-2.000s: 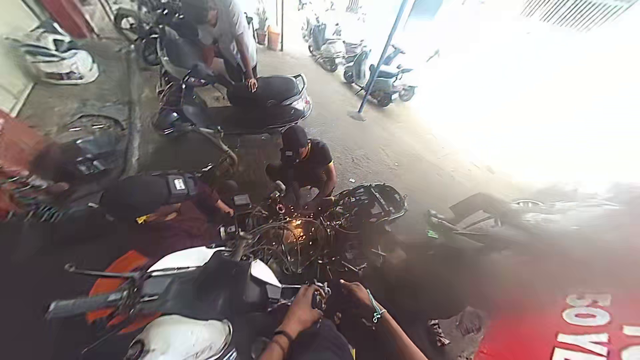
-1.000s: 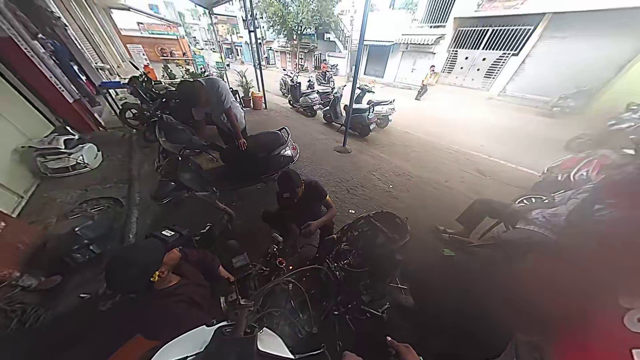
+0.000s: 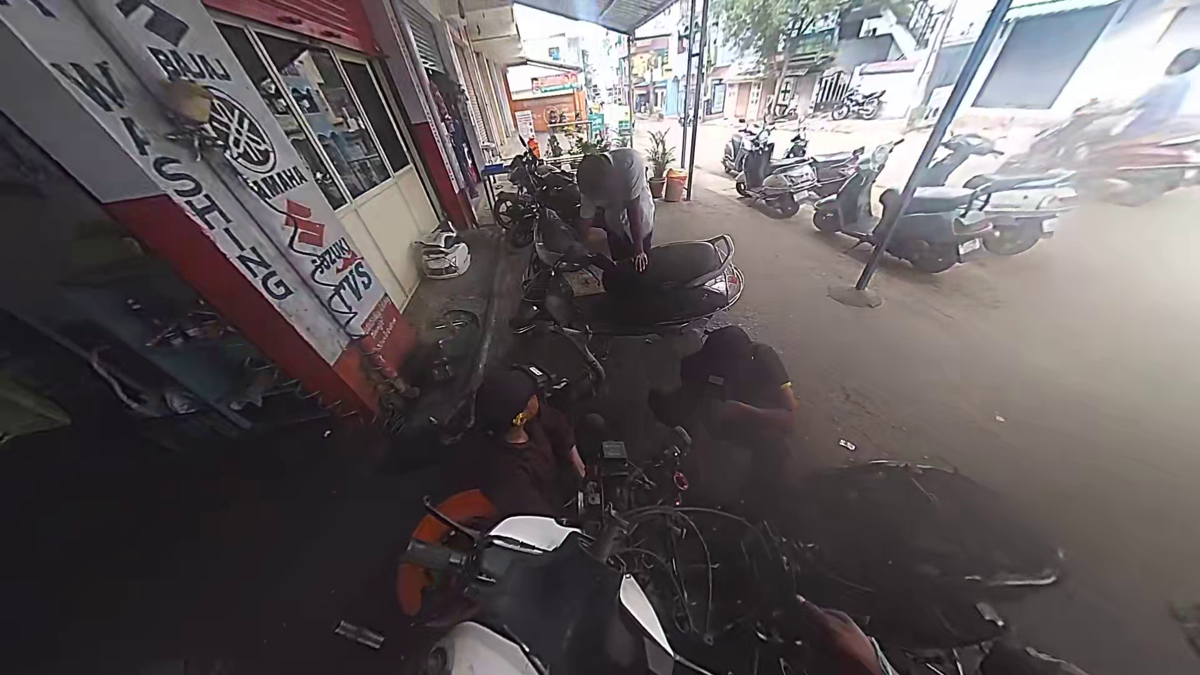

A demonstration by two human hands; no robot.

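Note:
My right hand (image 3: 837, 637) shows at the bottom edge, right of centre, beside the dark cables (image 3: 689, 553) of a stripped scooter; its fingers are too dark to read. My left hand is out of the frame. Just left of the cables stands a white and black scooter front (image 3: 553, 581) with its handlebar grip (image 3: 436, 555). A co-worker in a dark cap (image 3: 506, 398) is low behind it, an arm reaching to the scooter parts. Another co-worker (image 3: 736, 394) crouches across the stripped scooter, head bent down.
A third person (image 3: 614, 192) leans over a black scooter (image 3: 666, 281) farther back. A painted pillar (image 3: 253, 169) rises at the left. A metal post (image 3: 928, 150) stands at the right, near parked scooters (image 3: 900, 211). A dark body panel (image 3: 923, 534) lies at the lower right.
The view has swung up and left. My left hand, seen at the scooter two seconds ago, has left the frame. Sparks glowing among the cables are gone. The crouching co-worker's head is lower.

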